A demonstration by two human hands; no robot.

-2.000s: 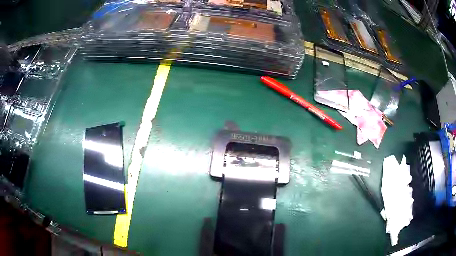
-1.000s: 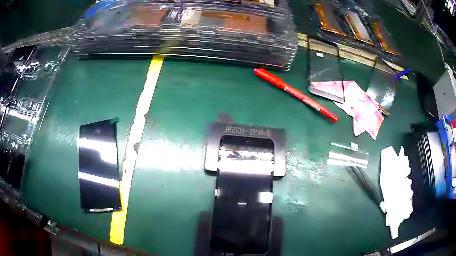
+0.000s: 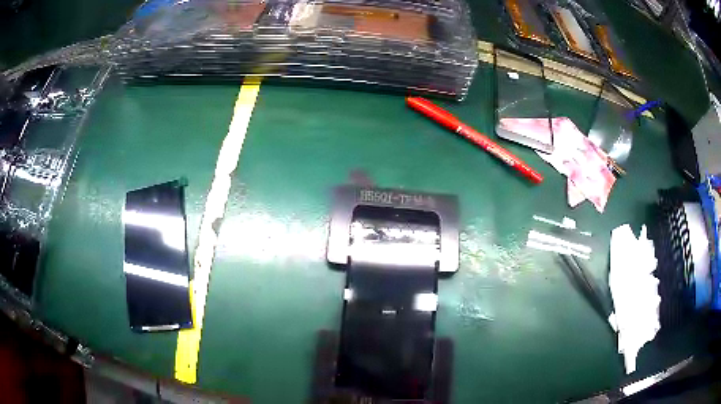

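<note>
No hand is in the picture. Nearest in front of me, a glossy black glass panel [image 3: 387,323] lies lengthwise in a dark grey jig [image 3: 339,237]. Its far end sits in the recess of the jig's wide head, which carries engraved marking. Bright glare lies across the panel's far part. The jig's near end runs towards the bottom edge of the picture. A narrower black display panel [image 3: 156,256] lies to the left on the green mat, beside the worn yellow tape line [image 3: 207,241].
Stacked clear trays [image 3: 300,67] stand at the back, more trays [image 3: 39,166] at the left. A red marker [image 3: 474,140] lies beyond the jig. Right are a thin glass panel [image 3: 522,99], pink-white cloth [image 3: 581,162], clear strips [image 3: 559,243], a dark slim tool [image 3: 586,284] and white wipes [image 3: 634,296].
The view has shifted slightly, so the bench things sit a little higher in the picture than at first. Nothing on the bench has visibly moved, and no hand has appeared.
</note>
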